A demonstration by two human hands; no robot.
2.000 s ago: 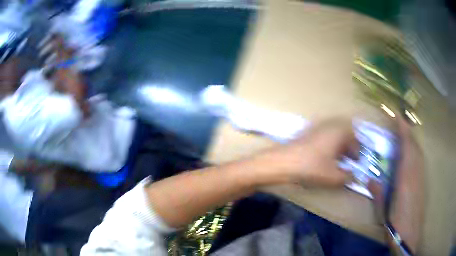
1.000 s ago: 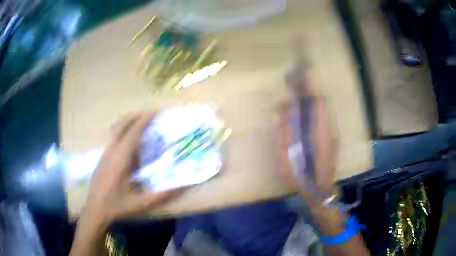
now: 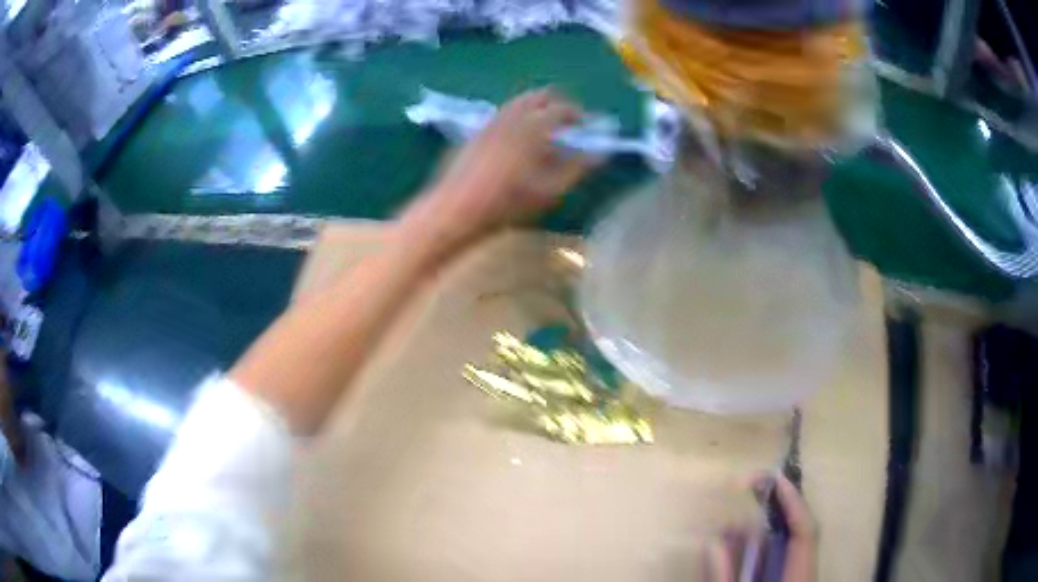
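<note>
My left hand (image 3: 524, 159) is stretched out over the green conveyor belt, blurred, and closed around a white bagged cord (image 3: 598, 139). Part of the clear bag sticks out left of the hand. The white housing itself cannot be made out clearly. My right hand (image 3: 768, 529), cut off by the lower edge, holds the dark soldering iron (image 3: 793, 455), its thin tip pointing up and away. A pile of brass strips (image 3: 558, 392) with some green wire lies on the tan cardboard mat (image 3: 433, 489) between my hands.
The translucent fume hood (image 3: 723, 307), with orange-brown tape (image 3: 751, 68) at its neck, hangs over the mat's back right. The green belt (image 3: 376, 114) runs behind, with white items along its far side. White cords (image 3: 956, 216) lie on the belt at right. A cardboard tray (image 3: 945, 455) is at far right.
My left hand has moved from the mat, where it held the white housing, out over the belt. My right hand still holds the iron. The view has shifted to show the belt and hood.
</note>
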